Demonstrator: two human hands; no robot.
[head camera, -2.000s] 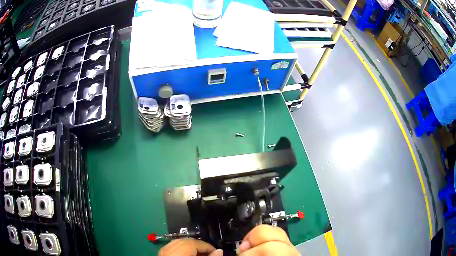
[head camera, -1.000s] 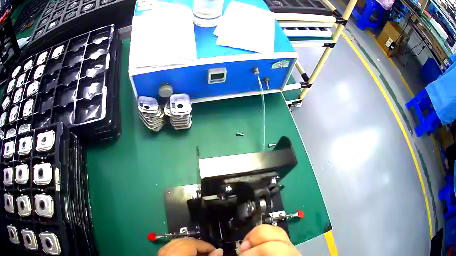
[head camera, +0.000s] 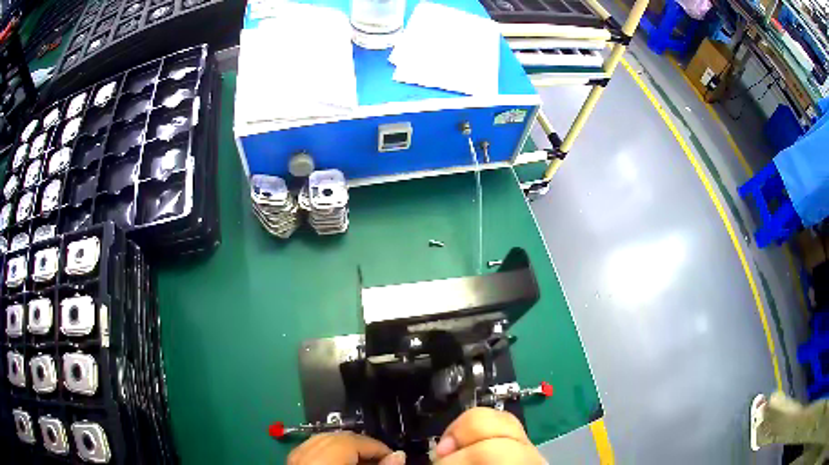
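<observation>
The black clamping fixture (head camera: 450, 304) stands at the front of the green mat, with a wide upright plate at its back. Side toggle clamps with red tips stick out on its left (head camera: 309, 427) and right (head camera: 523, 391). My left hand (head camera: 341, 449) and my right hand (head camera: 486, 440) are at the fixture's near side, cut off by the bottom edge. The fingertips of both are close together at its front. A small pale piece shows at the right fingertips, too small to name. Whether my left hand holds anything is hidden.
Black blister trays with silver housings (head camera: 78, 316) are stacked at left. Two piles of housings (head camera: 327, 204) stand before the blue air box (head camera: 427, 145). A thin air hose (head camera: 479, 209) runs toward the fixture. A small pin (head camera: 436, 243) lies on the mat. A grey aisle is at right.
My hands and the fixture look unchanged. Another person's shoe and trouser leg have come into view at the lower right in the aisle.
</observation>
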